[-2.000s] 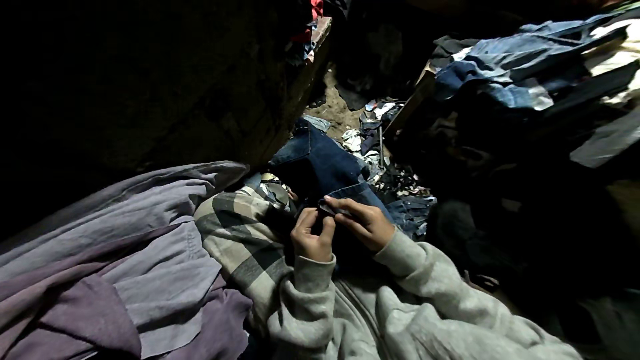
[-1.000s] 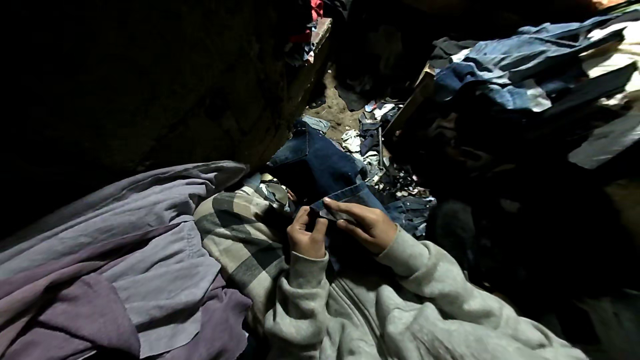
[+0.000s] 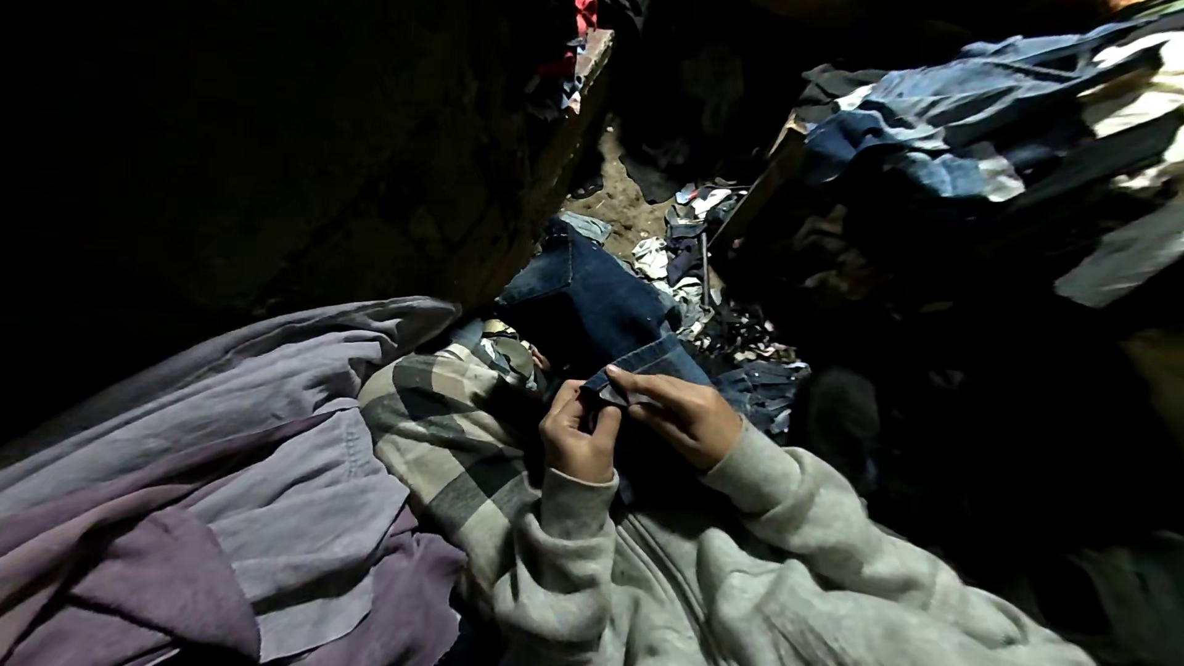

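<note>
A dark blue denim garment [image 3: 601, 301] lies in front of me, lit along its upper part and lost in shadow lower down. My left hand [image 3: 580, 433] pinches the edge of the denim between thumb and fingers. Close beside it on the right, my right hand [image 3: 684, 412] grips the same edge, its index finger stretched along the fold. A small greyish patch shows between the fingertips; what it is I cannot tell. Black and cream checked cloth [image 3: 453, 416] lies just left of my hands.
Grey and purple cloths [image 3: 305, 499] are heaped at the left. Blue denim pieces [image 3: 971, 88] are piled at the upper right, by a wooden edge [image 3: 763, 176]. Fabric scraps [image 3: 689, 268] litter the earthen floor [image 3: 624, 199]. A dark wall-like surface rises at the upper left.
Two seconds ago my hands were nearer together at a dark edge. Now my fingers are slightly apart and more of the folded denim edge shows between and above them.
</note>
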